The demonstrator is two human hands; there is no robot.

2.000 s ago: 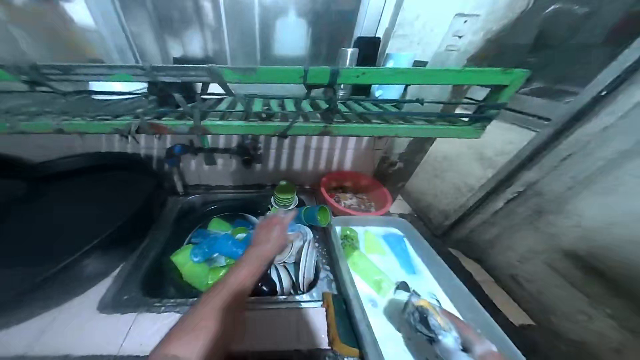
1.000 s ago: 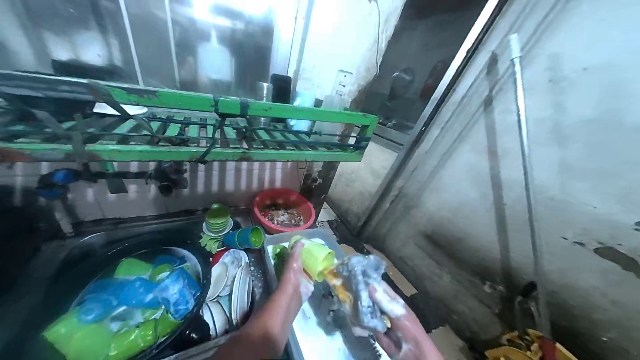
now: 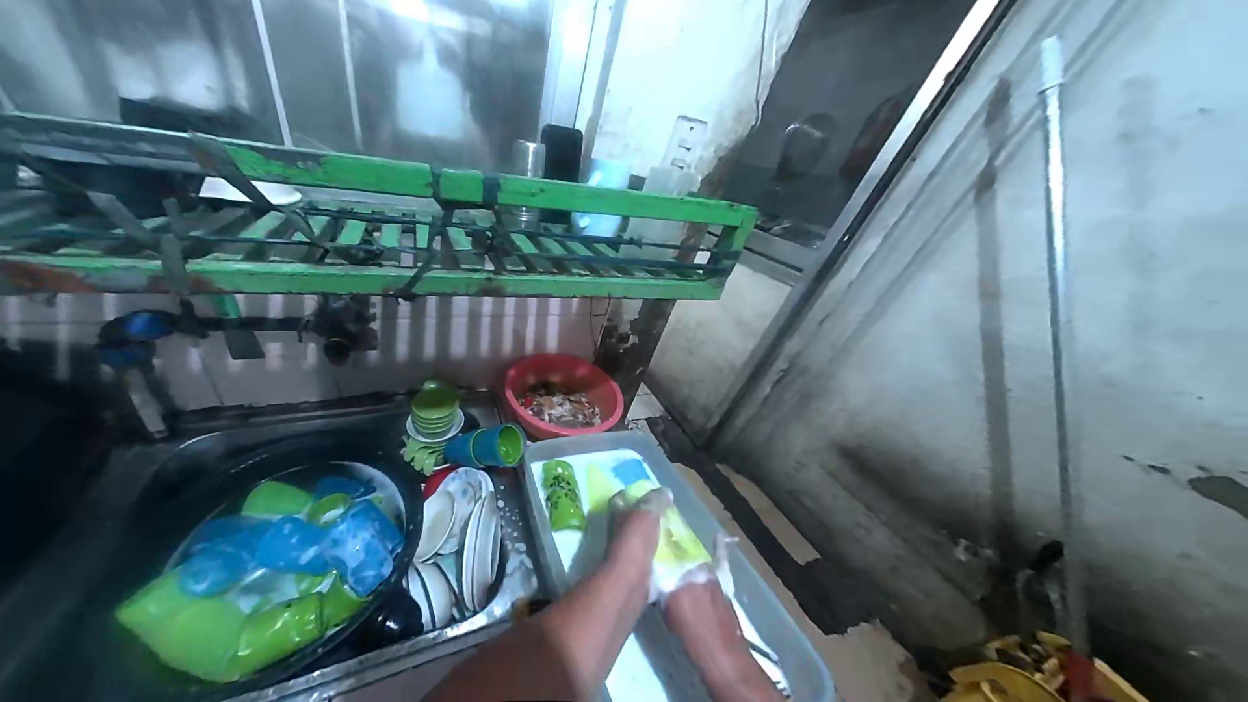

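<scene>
Over a grey plastic tub [image 3: 795, 624] of soapy water, my left hand [image 3: 639, 512] grips the upper end of a yellow-green cup [image 3: 678, 536]. My right hand [image 3: 687, 585] is at the cup's lower end, covered in suds, its fingers mostly hidden; whitish material shows beside it. A green patterned cup [image 3: 563, 495] lies in the tub at the left, and a blue item [image 3: 629, 473] lies in the suds behind my left hand. White plates [image 3: 478, 546] stand on edge in the sink beside the tub.
Blue and green plastic ware [image 3: 283, 556] fills a round basin in the sink. Stacked green bowls [image 3: 435, 409] and blue cups [image 3: 487, 446] sit behind the plates. A red basin [image 3: 564, 395] holds scraps. A green rack [image 3: 468, 283] hangs above; a pole [image 3: 1058, 292] leans at right.
Both hands have come together low over the tub, around the yellow-green cup. Two seconds ago my left hand was over the sink. The view has swung right.
</scene>
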